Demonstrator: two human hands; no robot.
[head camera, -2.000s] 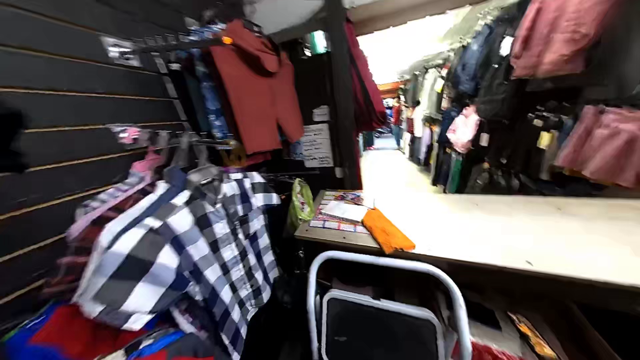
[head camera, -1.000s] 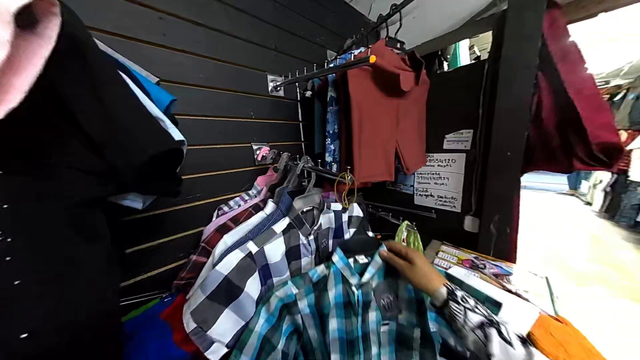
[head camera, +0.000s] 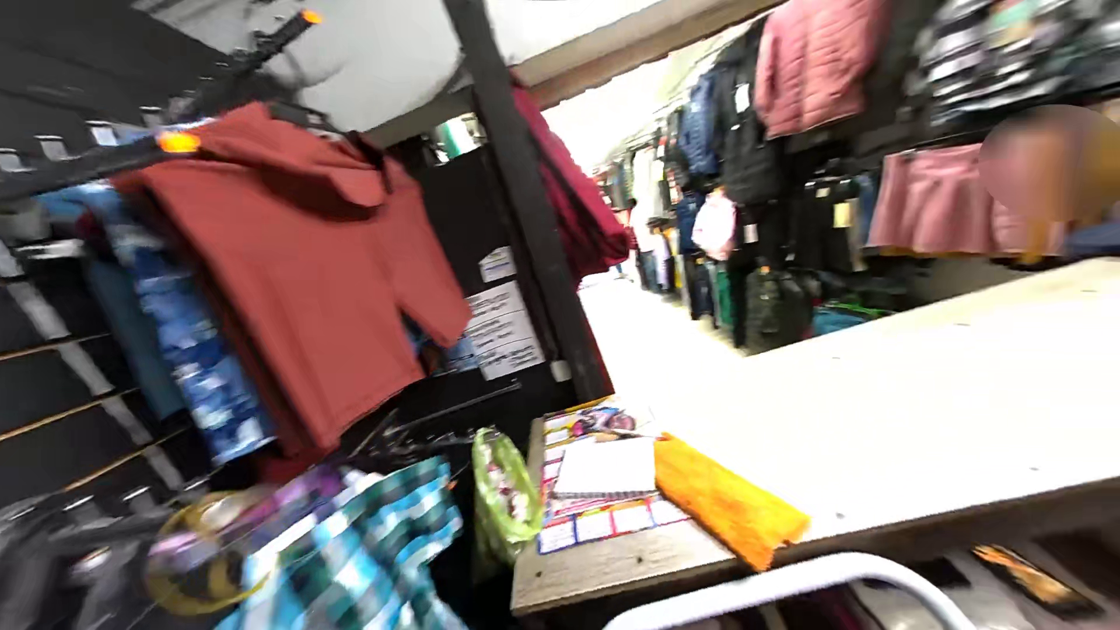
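Neither of my hands shows in the head view. A teal and white plaid shirt (head camera: 359, 542) hangs at the lower left, blurred, beside a yellow ring-shaped item (head camera: 188, 560). Above it, rust-red shorts (head camera: 306, 262) hang from a black rail, with blue patterned clothing (head camera: 188, 324) behind them. On the near left corner of the wooden counter (head camera: 919, 402) lie a white notepad (head camera: 605, 467), a printed sheet (head camera: 577, 525) and a folded orange cloth (head camera: 731, 499).
A green plastic bag (head camera: 506, 499) hangs at the counter's left end. A white metal tube frame (head camera: 787, 586) stands before the counter. A black post (head camera: 534, 201) rises behind it. Clothes racks line the far right, where a person (head camera: 1050, 184) is partly visible, blurred.
One second ago a hand held the teal plaid shirt at its collar; now no hand is in view and the shirt hangs at the lower left. The view has swung right.
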